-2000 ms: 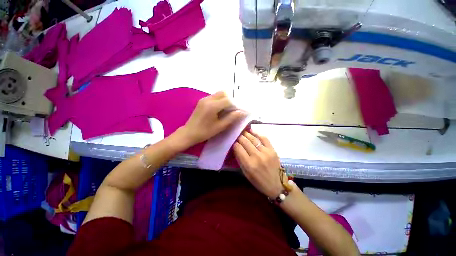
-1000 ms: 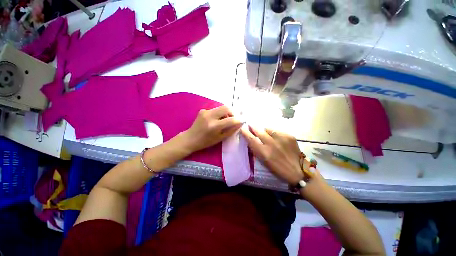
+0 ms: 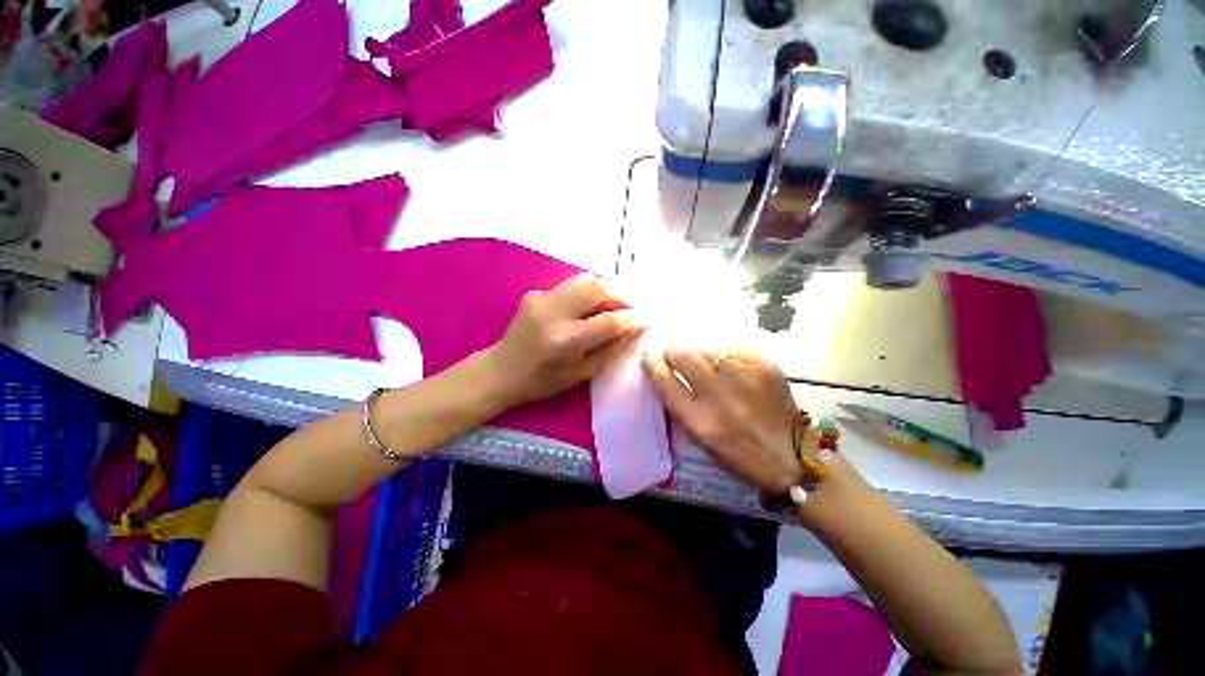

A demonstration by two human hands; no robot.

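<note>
A pale pink strip (image 3: pixel 632 429) lies lengthwise from the needle area to the table's front edge, with magenta showing along its sides. My left hand (image 3: pixel 562 341) pinches its upper end together with the large magenta panel (image 3: pixel 496 284) under it. My right hand (image 3: pixel 724 407) lies just right of the strip, its fingertips touching the strip's upper right edge. The presser foot and needle are lost in the lamp's glare and behind the head of the sewing machine (image 3: pixel 780 198).
Magenta panels (image 3: pixel 271 271) overlap at left, with more magenta pieces (image 3: pixel 482 66) behind. Thread snips (image 3: pixel 925 439) and a magenta bundle (image 3: pixel 994 346) lie right of the needle. Blue crates (image 3: pixel 46 436) stand below left. A second machine (image 3: pixel 60 192) is at far left.
The strip has turned from slanting to nearly straight toward the front edge. My right hand has moved up and right from beneath it to its right side. The camera view has shifted slightly.
</note>
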